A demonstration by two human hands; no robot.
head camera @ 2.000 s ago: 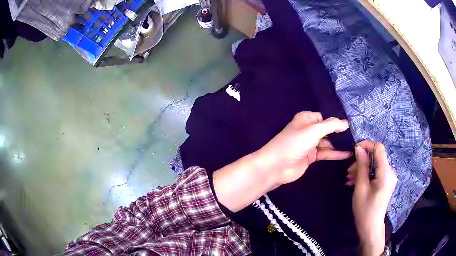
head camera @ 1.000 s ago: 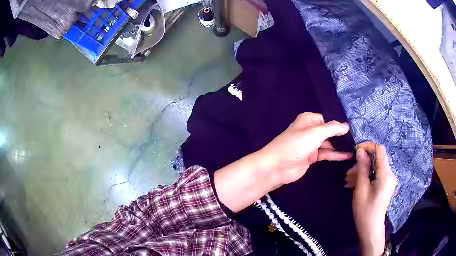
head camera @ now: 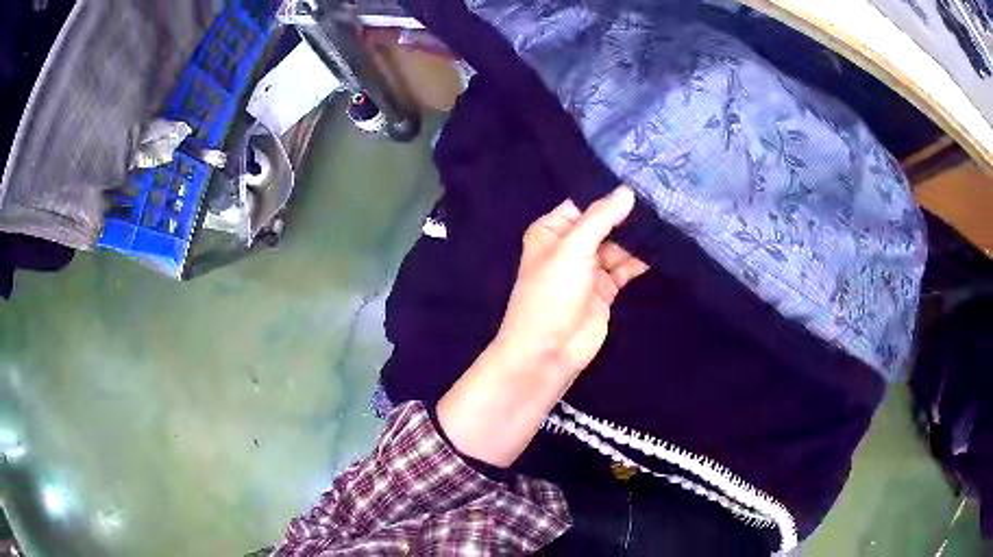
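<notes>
My left hand [head camera: 561,288] pinches the plain dark facing edge [head camera: 681,245] of the dark garment [head camera: 697,359], where it meets the blue-grey leaf-patterned lining [head camera: 762,163]. The thumb lies on top at the seam and the fingers show just below it. The garment lies across my lap. White toothed trim lines [head camera: 681,468] cross its lower part, with a small gold-yellow spot [head camera: 623,471] beside them. My right hand is out of the picture. No needle or thread can be made out at the edge.
A blue plastic crate [head camera: 163,218] with grey cloth [head camera: 82,120] over it stands at upper left, beside a metal stand [head camera: 354,65]. A pale curved table edge [head camera: 882,54] is at upper right. More dark cloth [head camera: 964,381] is at the right edge. The floor [head camera: 250,370] is green.
My right hand has left the fabric and the picture. The view has shifted, and the garment edge now runs more slantwise. My left hand still pinches the edge.
</notes>
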